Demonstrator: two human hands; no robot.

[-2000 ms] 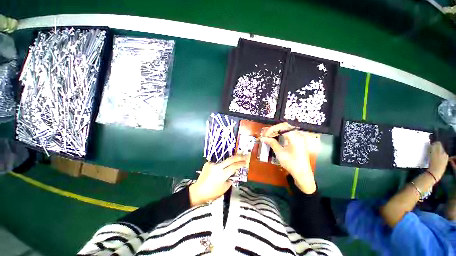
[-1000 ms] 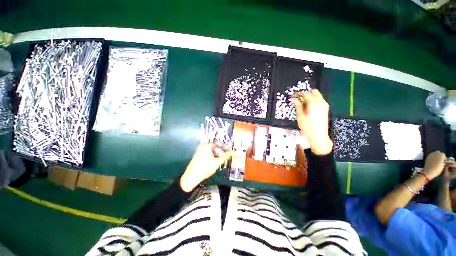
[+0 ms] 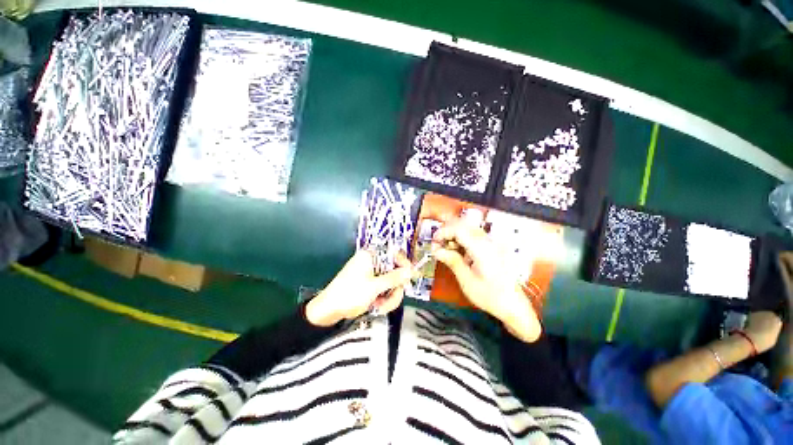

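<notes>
An orange-red board (image 3: 448, 291) with silver and white blocks lies in front of me. A loose bundle of white-silver strips (image 3: 385, 213) lies at its left. My left hand (image 3: 361, 291) is at the board's left edge with its fingers closed on a thin white strip (image 3: 423, 261). My right hand (image 3: 478, 265) is over the board, its fingertips pinched close to the strip's upper end. Whether a small part is between those fingertips is too small to tell. Two black trays beyond the board hold small pinkish parts (image 3: 452, 148) and chunky white parts (image 3: 543, 174).
A black tray heaped with strips (image 3: 104, 122) is at the far left, beside a clear bag of strips (image 3: 239, 113). Black trays with grey bits (image 3: 633, 248) and white bits (image 3: 718, 261) are at the right. A neighbour's arm (image 3: 709, 365) in a blue sleeve is at the lower right.
My right hand has come back from the white-parts tray to the board, near my left hand. The neighbour's arm has shifted slightly down. The whole view has shifted a little.
</notes>
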